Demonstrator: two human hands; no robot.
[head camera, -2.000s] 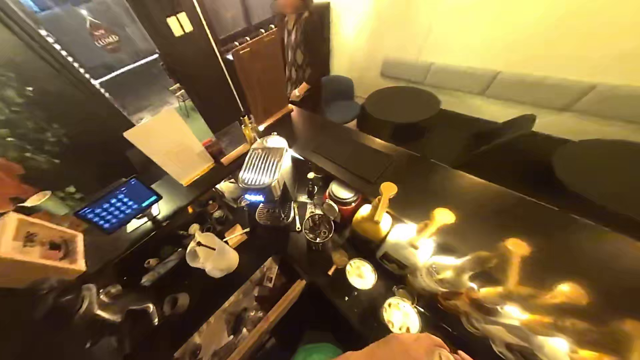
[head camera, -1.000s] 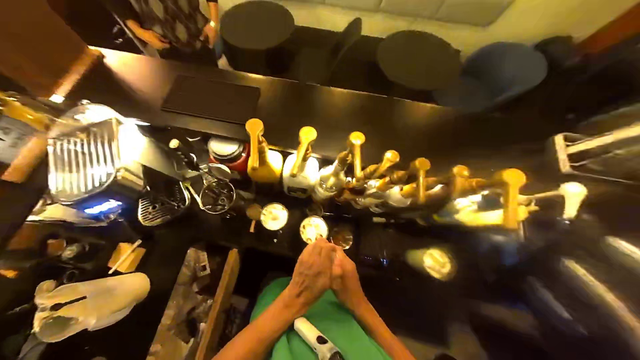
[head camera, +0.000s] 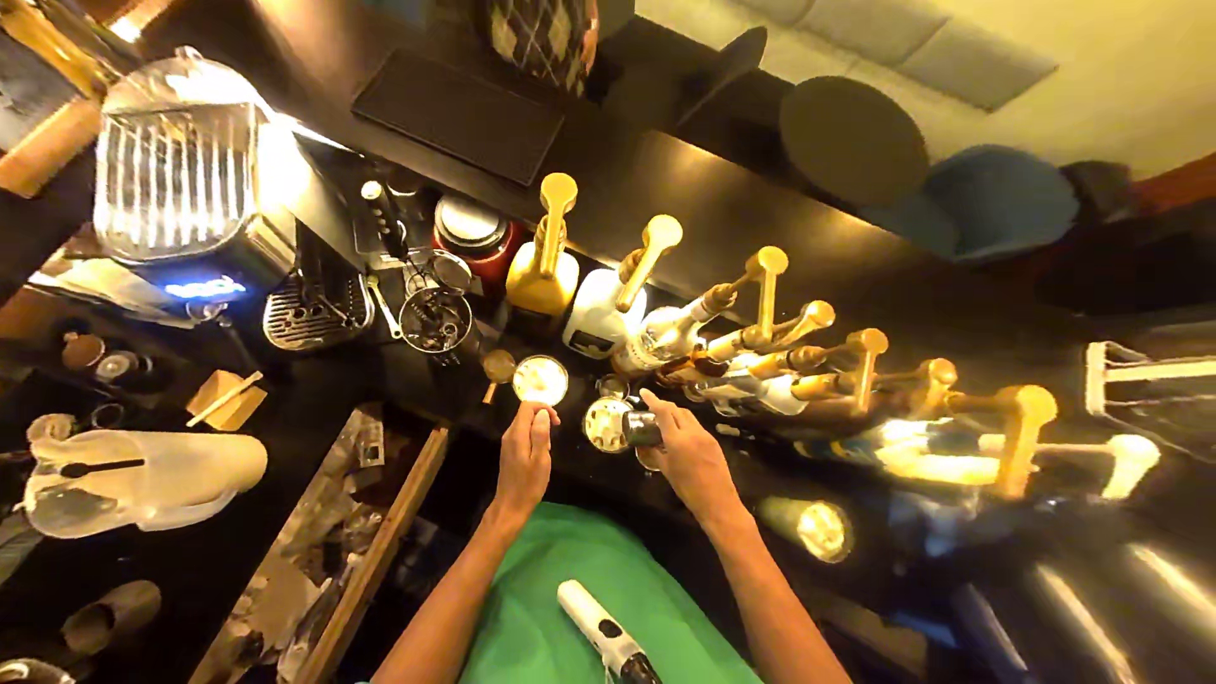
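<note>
My left hand (head camera: 525, 454) has its fingertips at the near rim of a cup with pale, lumpy contents (head camera: 541, 381); whether it grips the cup I cannot tell. In my right hand (head camera: 686, 448) is a small dark metal cup (head camera: 643, 428), held beside a second cup with pale contents (head camera: 606, 425). A small amber utensil with a short handle (head camera: 498, 366) lies left of the first cup. Behind the cups stand a yellow pump bottle (head camera: 541, 280) and a white pump bottle (head camera: 606, 312), with several more bottles to the right.
An espresso machine (head camera: 176, 180) stands at the left, near a wire-filled container (head camera: 435, 320). A translucent pitcher (head camera: 152, 475) lies lower left, beyond an open drawer with a wooden edge (head camera: 385, 551). Another filled glass (head camera: 822, 531) is at the right. A dark mat (head camera: 461, 114) rests on the raised counter.
My hands were together near the cups a second ago; now they are apart, the left at the left cup, the right holding the small metal cup. The view has shifted.
</note>
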